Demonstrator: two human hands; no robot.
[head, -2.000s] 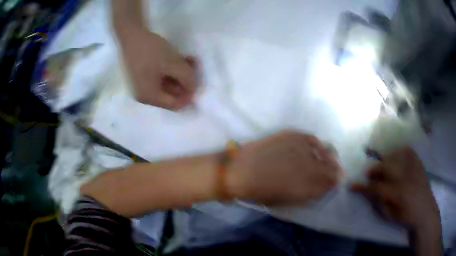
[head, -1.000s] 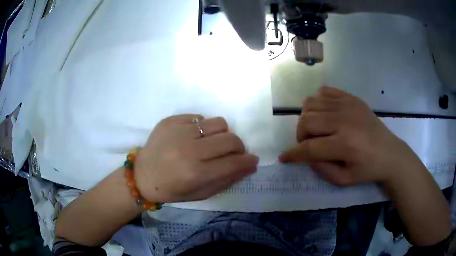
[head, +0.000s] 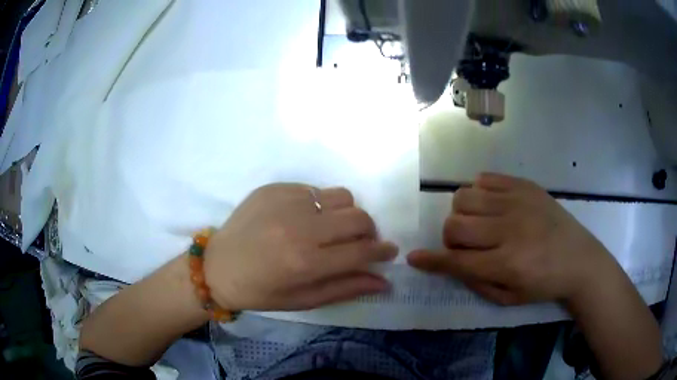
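A white fabric panel (head: 200, 141) lies flat across the table, its right edge running down from the machine's needle area. My left hand (head: 304, 249), with a ring and a beaded bracelet, rests on the panel near its front edge, fingers curled. My right hand (head: 512, 241) is at the panel's right edge, index finger pointing at my left fingertips with a small gap. Any cloth pinched in the fingers cannot be made out. The sewing machine head (head: 438, 44) is above; glare and the white guard partly hide the presser foot.
A printed ruler (head: 445, 298) runs along the near table edge. Narrow white pieces (head: 44, 96) lie at the upper left. A crumpled white heap (head: 67, 300) hangs at lower left. The machine bed (head: 549, 148) has a dark gap along its front. My lap is below the table edge.
Since the blurred earliest frame, the view has turned to the machine and another person's hand is out of view. Over the last second, both hands and machine sit slightly lower in view.
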